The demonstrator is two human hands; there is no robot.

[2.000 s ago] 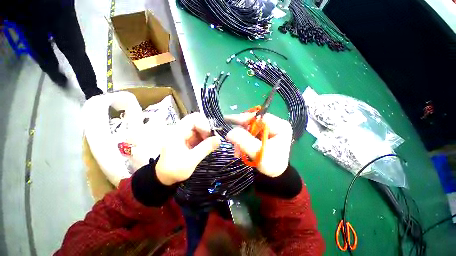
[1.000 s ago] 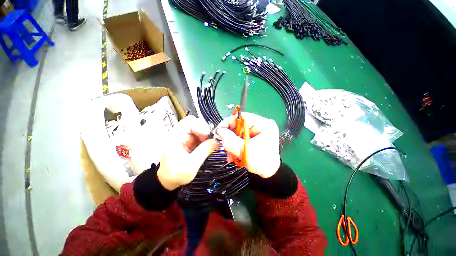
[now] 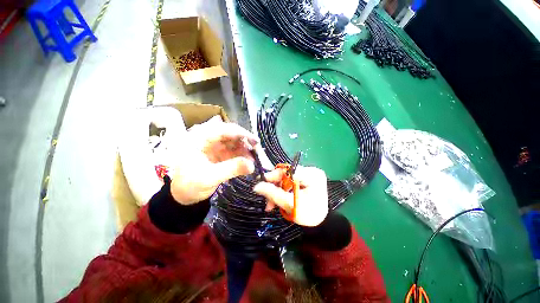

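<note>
My left hand holds a black cable end between thumb and fingers, its pale tip near the fingertips. My right hand holds orange-handled scissors in the palm, dark blades pointing up and away; its thumb and finger are at the same cable end, just below my left fingertips. The black cable bundle lies under both hands at the table edge. It joins a curved cable bundle on the green mat, ends fanned with small silvery tips.
Clear plastic bags of small parts lie right of the arc. Spare orange scissors and a loose cable lie lower right. A cable heap is at the far side. A box with white bags, small cardboard box and blue stool stand left.
The view has shifted, moving the bench right and down in the picture. My left fingers have opened up and back around the cable end. The scissors sit lower in my right hand. The walking person has left view.
</note>
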